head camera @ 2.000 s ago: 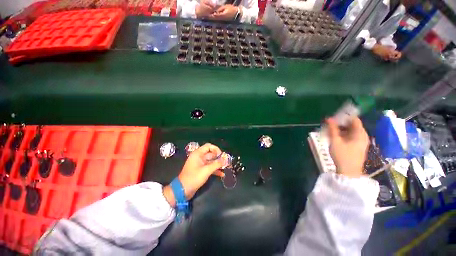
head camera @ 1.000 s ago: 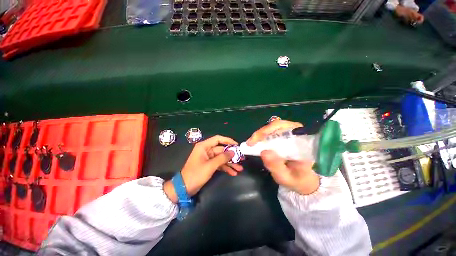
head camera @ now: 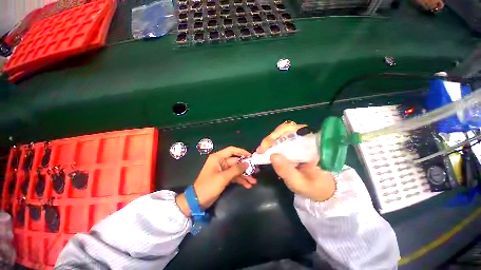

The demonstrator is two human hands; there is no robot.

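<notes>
My left hand (head camera: 215, 175), with a blue strap at the wrist, holds a round silver-white module (head camera: 249, 167) between thumb and fingers above the dark mat. My right hand (head camera: 292, 167) holds the white glue syringe (head camera: 301, 149), which has a green cap and a hose running off to the right. The syringe's narrow tip is at the module's face; whether it touches cannot be told. Two more round modules (head camera: 178, 150) (head camera: 205, 145) lie on the mat left of my hands. The module's far side is hidden by my fingers.
A red compartment tray (head camera: 141, 138) with black discs is at left. A white parts sheet (head camera: 364, 113) and a black round fixture (head camera: 436, 176) are at right. Across the green belt (head camera: 232, 84) are a dark pocket tray (head camera: 237, 38), stacked red trays, a bluish bag and several round parts.
My right hand has come from the right sheet to my left hand with the syringe, its tip now at the module. Since one second ago, the hands have barely moved; the view has shifted slightly.
</notes>
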